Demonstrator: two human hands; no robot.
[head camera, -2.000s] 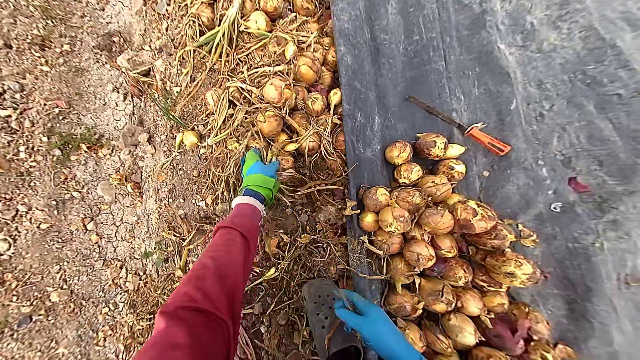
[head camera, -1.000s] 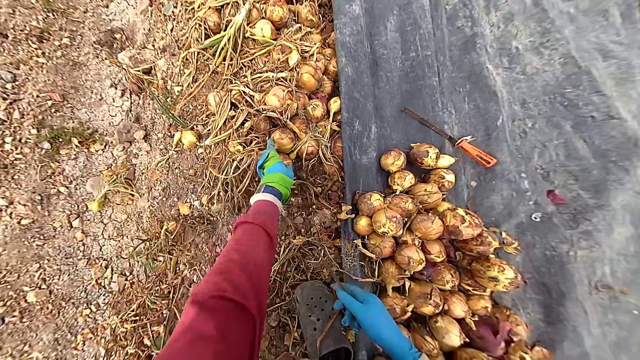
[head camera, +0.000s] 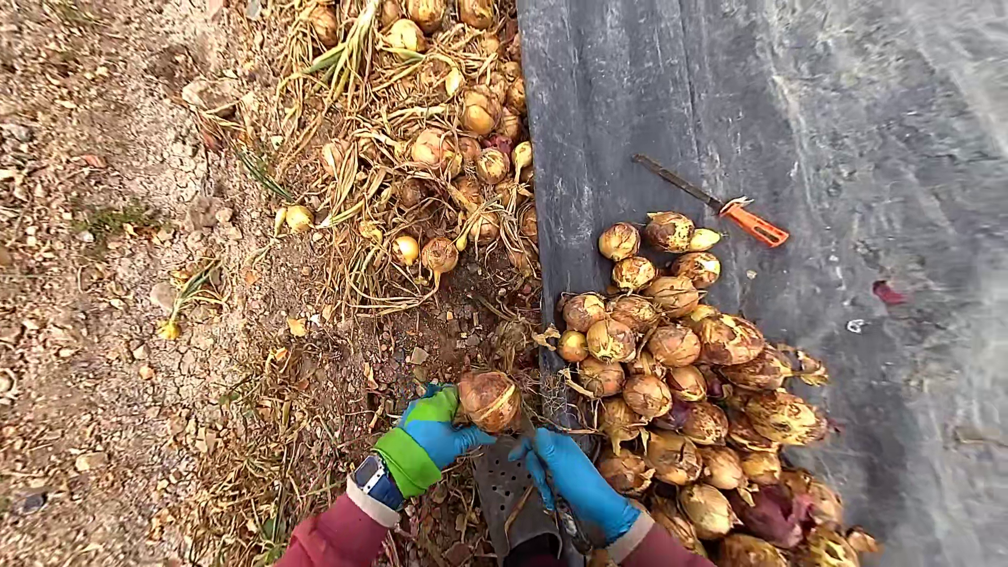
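Observation:
My left hand (head camera: 433, 433), in a blue glove with a green band, holds a yellow onion (head camera: 489, 401) by its left and lower side. My right hand (head camera: 571, 480), in a blue glove, is shut on a knife (head camera: 528, 429), whose blade points up beside the onion's right side; much of the knife is hidden by the fingers. To the right, a pile of onions (head camera: 675, 345) lies on the dark plastic sheet (head camera: 906, 197). More onions with dry tops (head camera: 433, 150) lie on the soil at the upper left of the sheet's edge.
An orange-handled knife (head camera: 754, 224) lies on the sheet above the pile. Below my hands is a grey perforated clog (head camera: 516, 500). Dry, stony soil (head camera: 118, 354) spreads to the left, with a small loose onion (head camera: 298, 218) and scattered dry leaves.
My left hand has moved from the onions on the soil back toward my right hand, and now holds an onion beside the blade. My right hand stays near the clog.

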